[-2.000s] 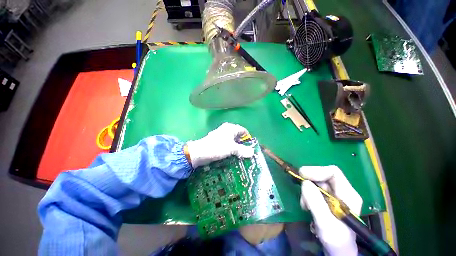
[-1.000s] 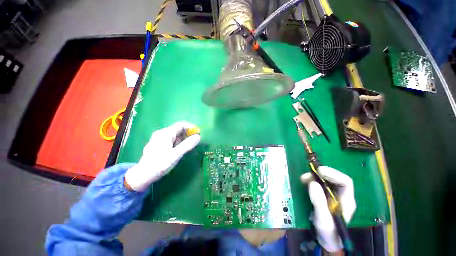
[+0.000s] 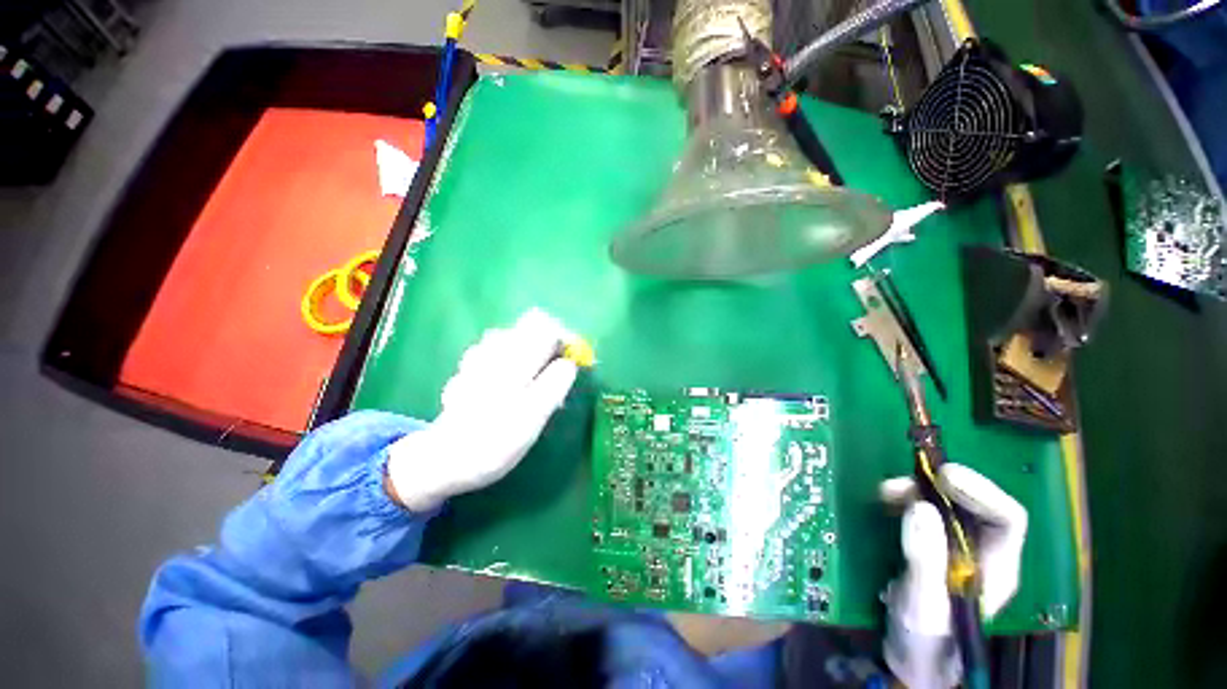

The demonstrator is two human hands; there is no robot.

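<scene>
A green circuit board (image 3: 659,505) lies flat on the green mat, near its front edge, with many small parts and a bright reflection on its right half. My left hand (image 3: 498,404), in a white glove, is left of the board and pinches a small yellow piece (image 3: 579,353) above the mat; it does not touch the board. My right hand (image 3: 953,572), also white-gloved, holds a soldering iron (image 3: 946,505) upright in the picture, right of the board. The iron's tip is by a flat metal piece (image 3: 881,323); whether they touch I cannot tell.
A clear extractor hood (image 3: 754,222) hangs over the mat. At the right are a white piece (image 3: 899,232), tweezers (image 3: 915,337), an iron stand (image 3: 1029,357) and a black fan (image 3: 972,128). Another board (image 3: 1175,229) lies on the belt. A black tote (image 3: 67,316) with yellow rings (image 3: 323,299) is left.
Two seconds ago my left hand held the board tilted with the iron at its top edge. Now the board lies flat, my left hand is off it, and the iron is farther right. The view has shifted.
</scene>
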